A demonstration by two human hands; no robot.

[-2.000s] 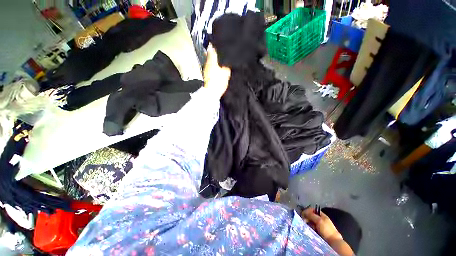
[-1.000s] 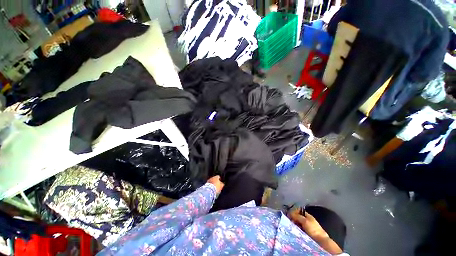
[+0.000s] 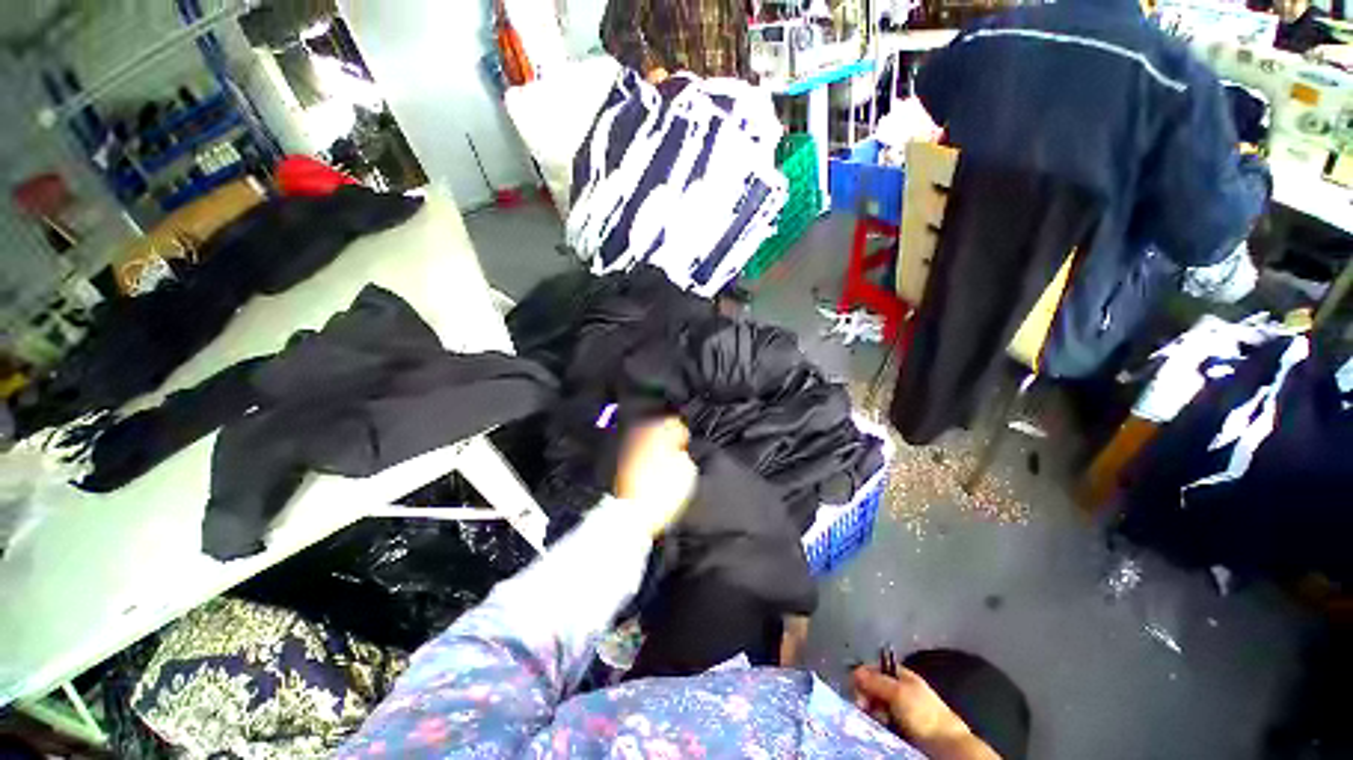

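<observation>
My left hand [image 3: 657,472] is stretched forward over the heap of black garments [image 3: 764,394]; it is blurred, so I cannot tell whether its fingers hold cloth. Black cloth [image 3: 727,572] runs from below this hand down to my lap. A small white label [image 3: 607,416] shows on the heap just left of the hand. My right hand [image 3: 902,704] is low at the right of my lap, closed around a small dark tool [image 3: 887,661], mostly hidden by the fingers.
A pale table [image 3: 371,505] with black garments [image 3: 349,386] is at the left. A blue crate [image 3: 847,533] sits under the heap. Beyond are a white-and-navy bundle [image 3: 675,178], a green crate [image 3: 801,186], a red stool [image 3: 873,282] and a person [image 3: 1054,134]. A dark disc [image 3: 972,698] is beside my right hand.
My left hand first held up black cloth, then came down near my lap, and now reaches forward again over the heap. My right hand stays low with the tool. The view has tilted up.
</observation>
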